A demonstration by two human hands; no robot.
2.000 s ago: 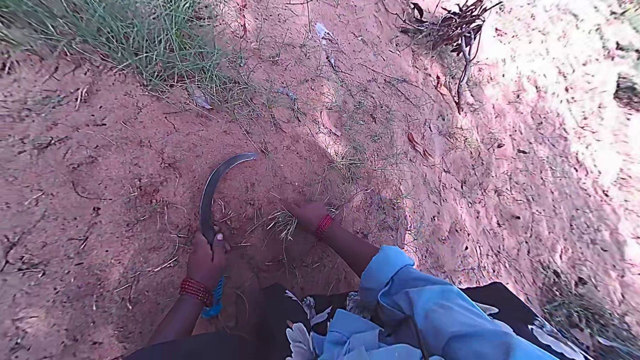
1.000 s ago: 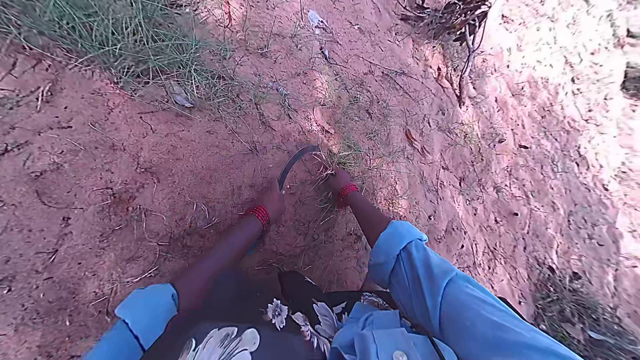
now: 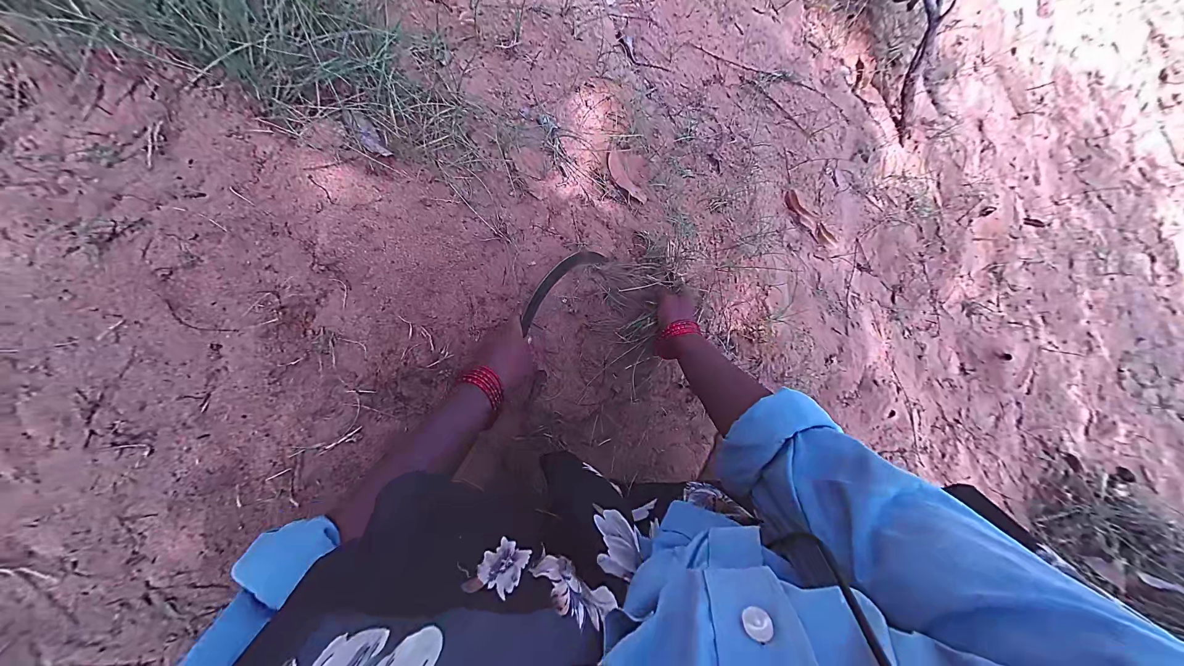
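My left hand [image 3: 508, 353], with red bangles at the wrist, is closed round the handle end of a curved sickle [image 3: 551, 283]. The handle itself is mostly hidden by the fingers. The dark blade arcs up and right, its tip close to a tuft of thin grass [image 3: 638, 282]. My right hand [image 3: 676, 313], also with red bangles, grips grass stems at the right of that tuft. Loose blades stick out to the left of its fingers. Where the stems meet the soil is not clear.
Reddish bare soil [image 3: 277, 277] with scattered dry stalks surrounds the hands. A thick grass clump [image 3: 305, 55] grows at the upper left. Dry brown leaves [image 3: 809, 218] and a dark woody stem [image 3: 918, 69] lie at the upper right. More grass [image 3: 1110, 518] is at the lower right.
Two seconds ago the sickle was held off to the left, pointing up; my left hand has since brought it right, beside the grass. My right hand has moved up and right.
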